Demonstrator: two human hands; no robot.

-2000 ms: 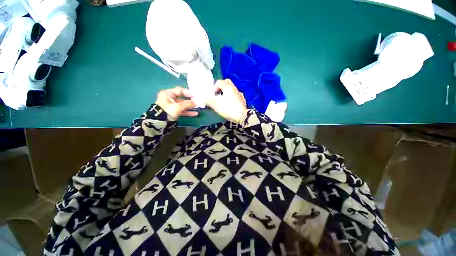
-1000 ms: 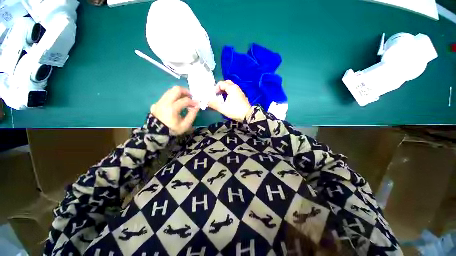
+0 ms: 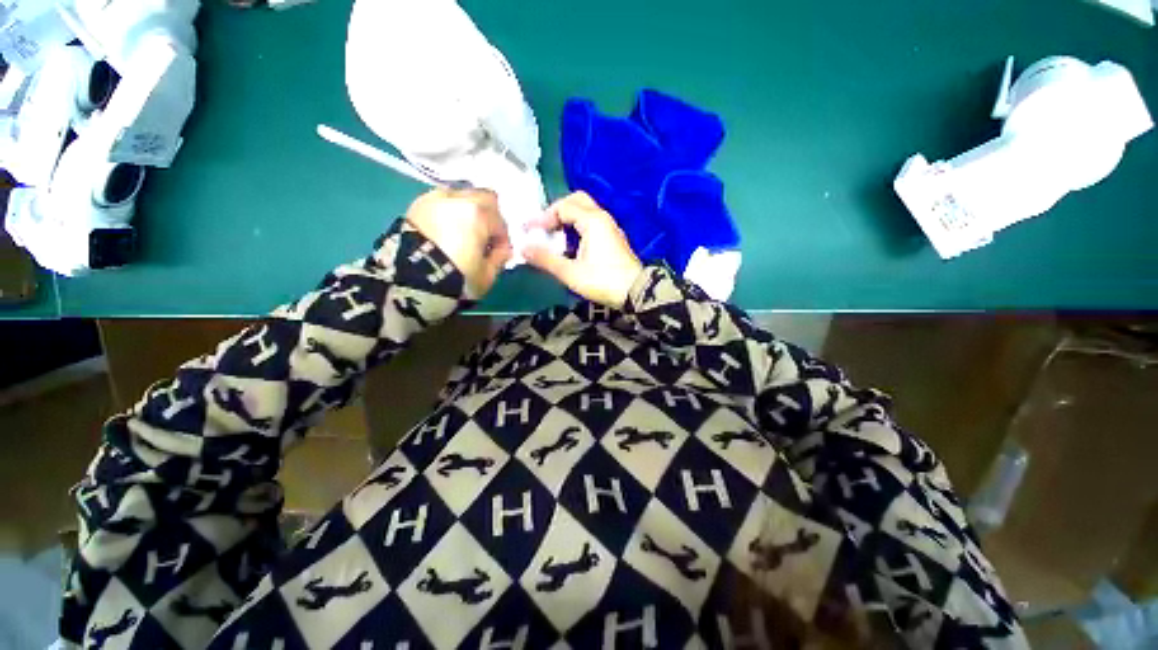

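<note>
A white security camera (image 3: 438,89) lies on the green mat in front of me, its rounded head away from me and its neck end towards me. A white antenna (image 3: 371,151) sticks out to its left. My left hand (image 3: 460,236) is curled at the left of the neck end; its fingertips are partly hidden. My right hand (image 3: 585,250) pinches a small white piece (image 3: 544,236) at the neck end, thumb and fingers close together. I cannot tell whether this piece is loose or part of the base. A crumpled blue cloth (image 3: 654,172) lies just right.
Several white cameras (image 3: 102,121) with black lens fronts are clustered at the left. Another white camera (image 3: 1026,159) lies at the right. A crumpled white scrap (image 3: 712,272) lies by the cloth at the mat's front edge. Brown cardboard (image 3: 1079,457) is below the bench.
My left hand has moved up and right, against the neck end, with its forearm raised. My right hand stays at the base. The view has shifted slightly.
</note>
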